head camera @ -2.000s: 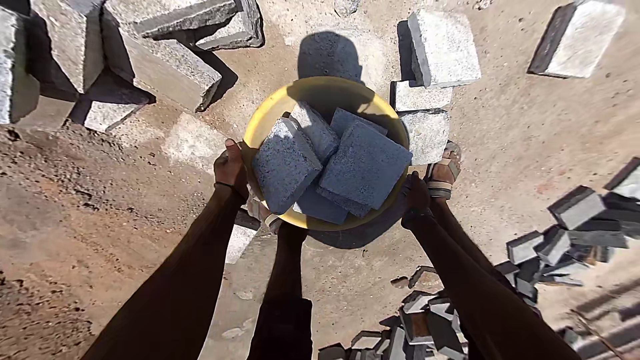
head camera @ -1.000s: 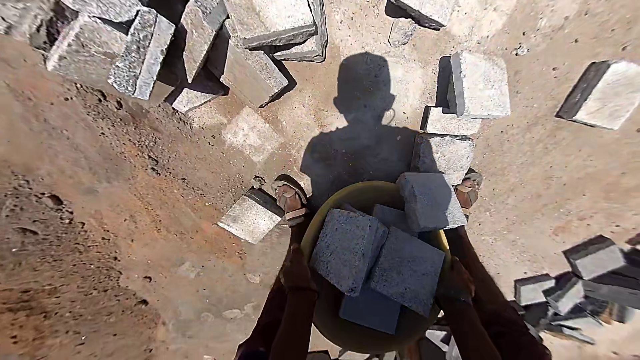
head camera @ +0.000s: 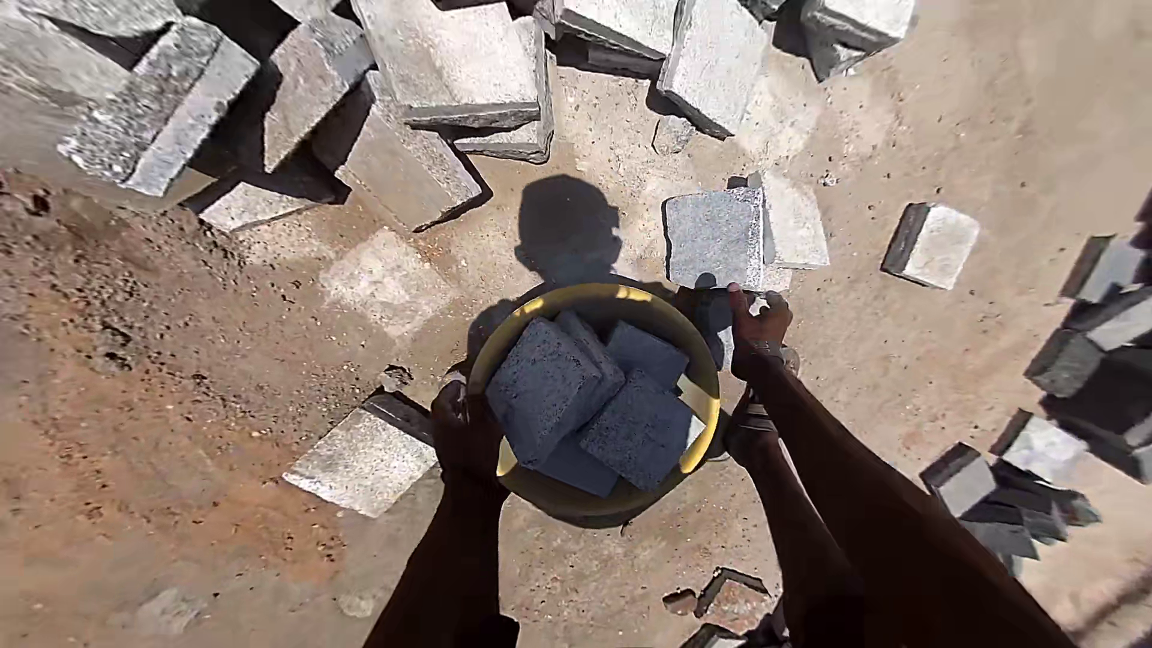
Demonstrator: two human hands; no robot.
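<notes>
A round yellow basin holds several grey stone blocks, stacked at angles. My left hand is closed on the basin's left rim, partly in shadow. Beyond the basin's upper right side, my right hand grips the near edge of a squarish grey stone block, with the thumb on its upper face. That block lies beside and partly against a paler block. The fingers beneath its edge are hidden.
Large stone blocks are heaped along the far side. A single block lies at right, another left of the basin. More stones form a pile at far right. My sandalled right foot stands beside the basin.
My right hand has left the basin's rim and now holds a block above and to its right. The block that rested on the basin's upper right rim one second ago is no longer there.
</notes>
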